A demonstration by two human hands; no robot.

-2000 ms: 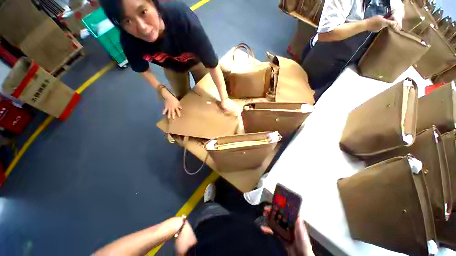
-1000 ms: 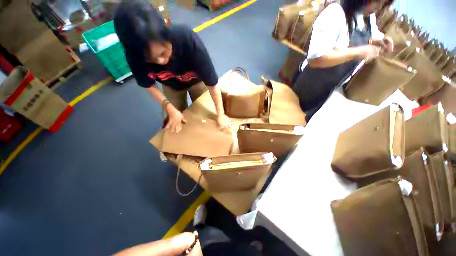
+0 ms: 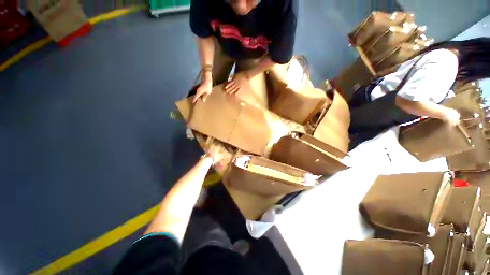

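My left hand (image 3: pixel 219 157) reaches forward to the near edge of a flat brown tote bag (image 3: pixel 236 119); its fingers are blurred, partly hidden at the edge, and I cannot tell whether they grip. My right hand is not in view. The tote bag lies on the cardboard-topped stand (image 3: pixel 248 205). A structured handbag (image 3: pixel 260 182) stands just right of my left hand, with white tufts at its top corners. Another structured handbag (image 3: pixel 306 156) stands behind it. A slumped brown bag (image 3: pixel 295 96) sits farther back.
A person in a dark shirt (image 3: pixel 252 32) rests both hands on the tote bag. A person in a white shirt (image 3: pixel 424 75) handles a bag at right. The white-covered table (image 3: pixel 314 231) bears many upright bags (image 3: pixel 408 198). Yellow lines (image 3: pixel 102 239) cross the floor; cartons (image 3: pixel 59 16) stand upper left.
My left arm has stretched forward to the tote bag. My right hand and the smartphone have left the picture. The tote bag has shifted and turned, and the view has swung.
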